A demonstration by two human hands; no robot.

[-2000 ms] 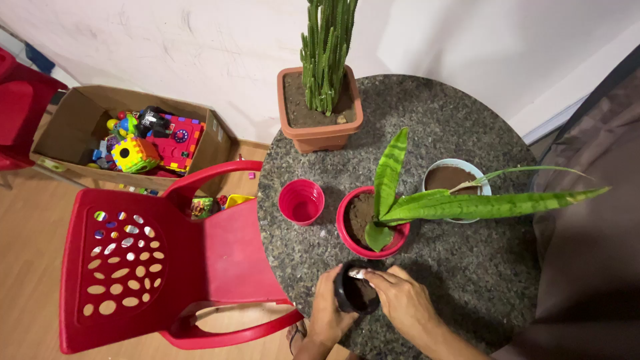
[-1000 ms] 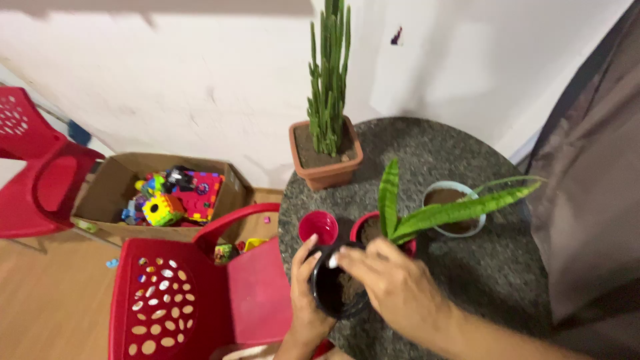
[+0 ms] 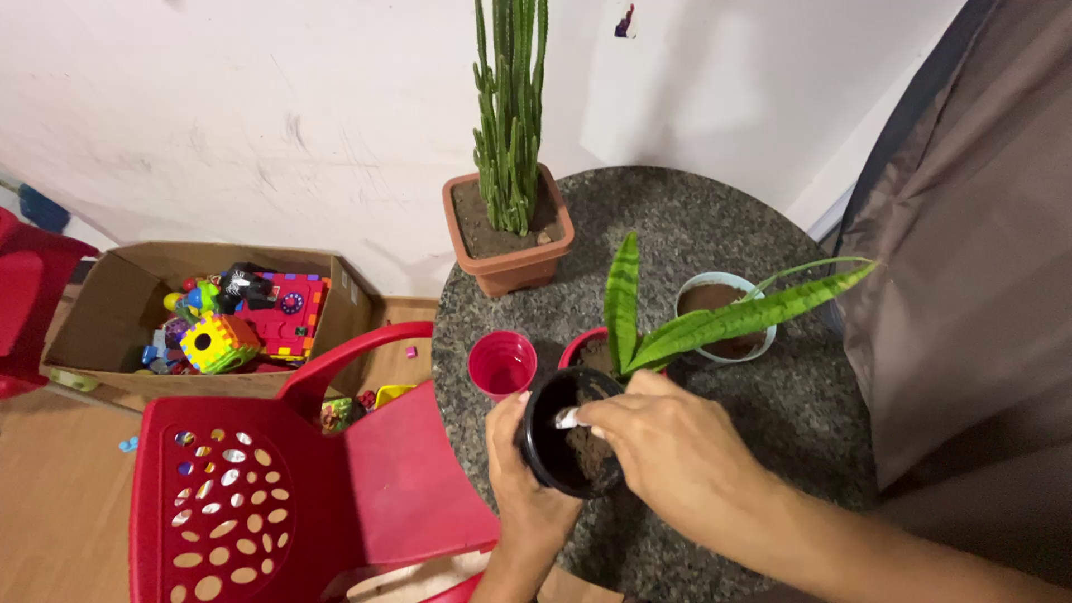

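Note:
A black plastic pot (image 3: 536,452) with soil inside is tilted in my left hand (image 3: 523,481), whose fingers wrap its left side and underside. My right hand (image 3: 678,444) reaches over the pot's rim and pinches a small white object (image 3: 567,418) inside it; what that object is I cannot tell. Just behind the pot stands a red pot (image 3: 578,345) of soil with a snake plant (image 3: 622,293), partly covered by my right hand and the black pot. A pink-red plastic cup (image 3: 502,363) stands beside my left fingertips.
The round granite table (image 3: 670,209) also bears a terracotta-coloured pot (image 3: 507,266) with a tall cactus (image 3: 508,126) and a pale pot (image 3: 725,318) of soil. A red plastic chair (image 3: 310,469) touches the left side. Beyond it is a cardboard box (image 3: 167,383) of toys. Dark fabric (image 3: 946,276) hangs right.
Both hands and the black pot have moved up from the table's near edge to beside the red pot and the cup. The view has shifted somewhat.

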